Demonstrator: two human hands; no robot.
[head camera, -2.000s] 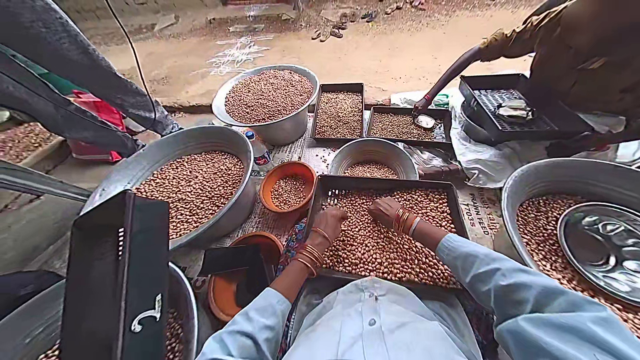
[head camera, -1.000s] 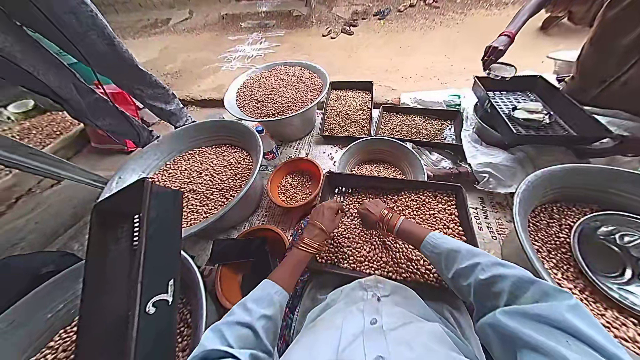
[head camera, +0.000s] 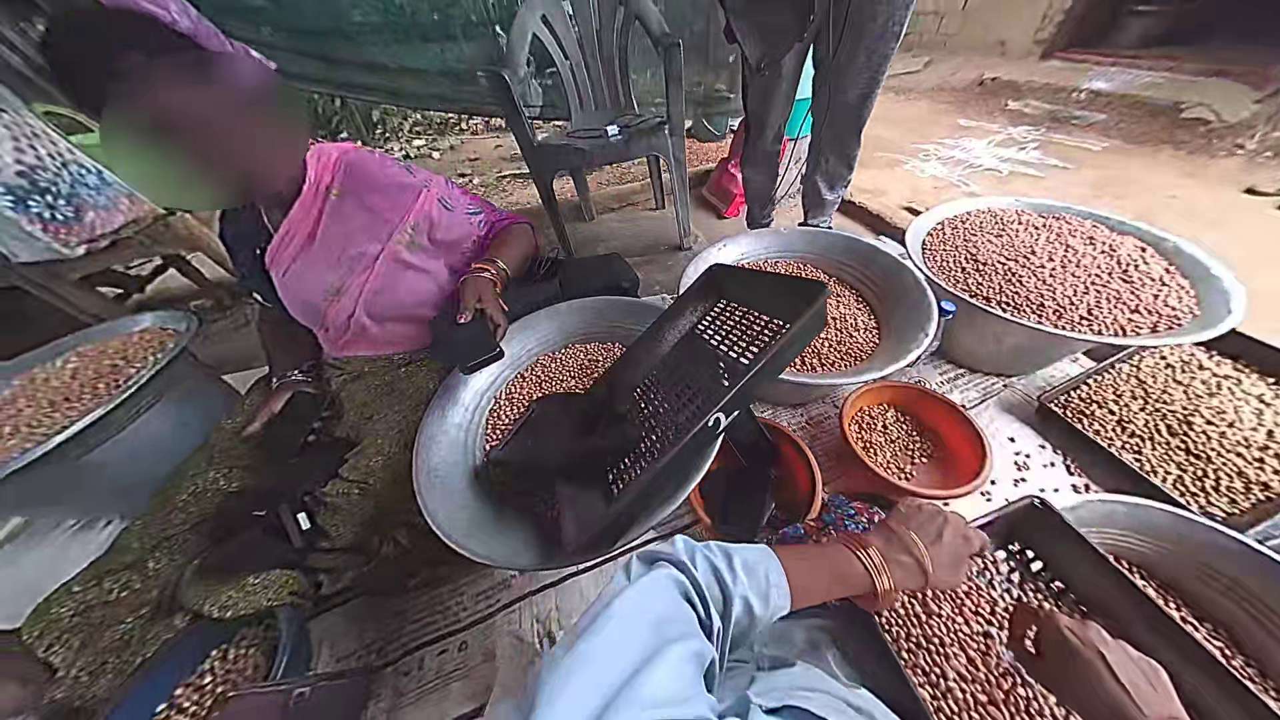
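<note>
At the lower right, a black tray (head camera: 890, 660) full of brown nuts or seeds (head camera: 960, 640) lies over my lap, partly on a metal basin (head camera: 1160, 520). My left hand (head camera: 925, 550), with bangles at the wrist, rests at the tray's upper left corner; its fingers are curled and what they hold is hidden. My right hand (head camera: 1090, 660) is low over the nuts inside the tray, fingers bent down, and whether it pinches any cannot be told. Just left of the tray, an orange bowl (head camera: 975, 460) holds some of the same nuts.
A black perforated tray (head camera: 720, 420) leans in a large metal basin (head camera: 450, 480). Two more filled basins (head camera: 700, 260) (head camera: 1225, 300) stand behind. A co-worker in pink (head camera: 390, 250) sits at left, one hand by a dark flat object (head camera: 465, 345). Another person stands near a plastic chair (head camera: 610, 150).
The view has swung far to the left, bringing in the seated co-worker and the chair. Both my hands remain at the nut-filled tray.
</note>
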